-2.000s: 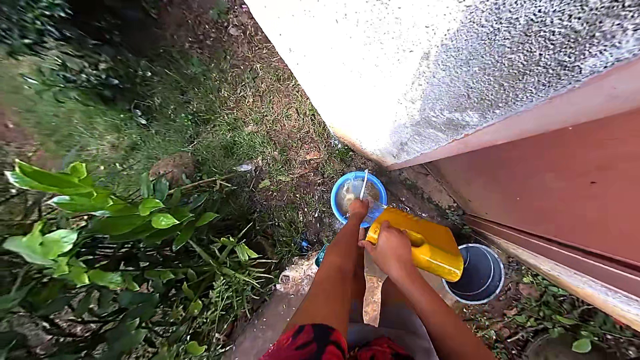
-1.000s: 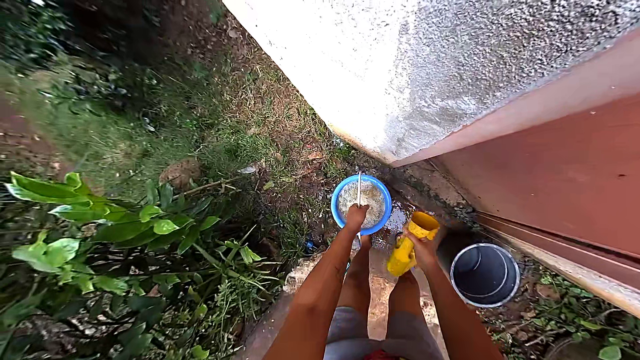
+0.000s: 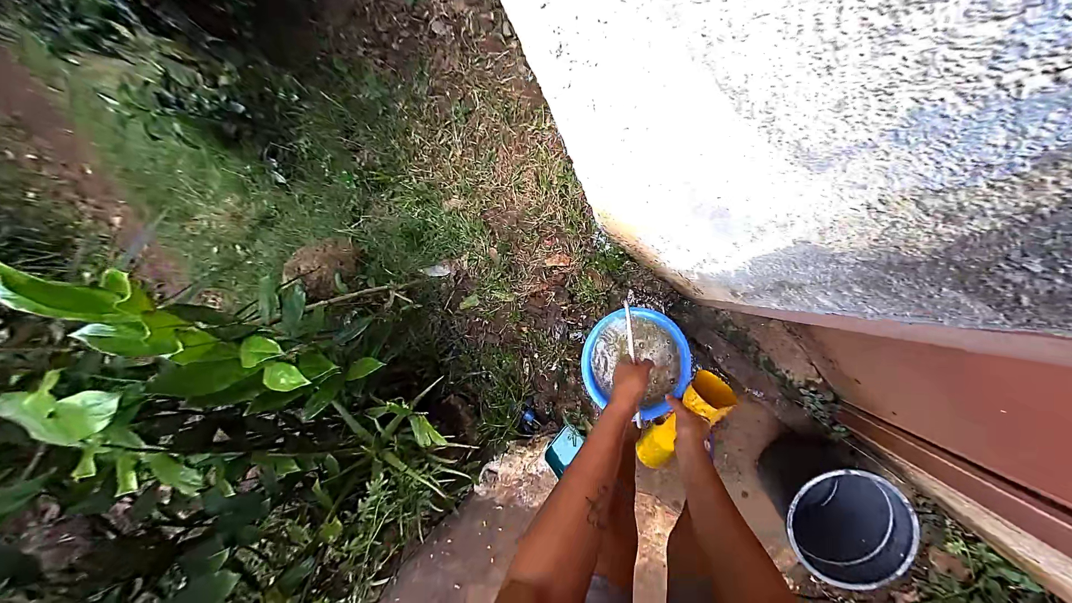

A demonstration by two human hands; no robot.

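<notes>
A blue plastic basin holds cloudy, bubbly water. My left hand is over it, closed on a thin white rod that reaches past the far rim; what the rod belongs to is hidden. Beside the basin's near right rim, my right hand grips a yellow plastic container with a wide cut opening turned to the right. The hand covers the container's middle, so the exact hold is partly hidden.
At the lower right stands a dark bucket with a pale rim. A teal object lies left of my forearms. A rough white wall and a reddish-brown surface border the right; leafy plants fill the left.
Two seconds ago the yellow container was tipped over the basin, pouring water. My right hand has since lowered it, then brought it against the basin's near right side. My left hand stays on the white rod.
</notes>
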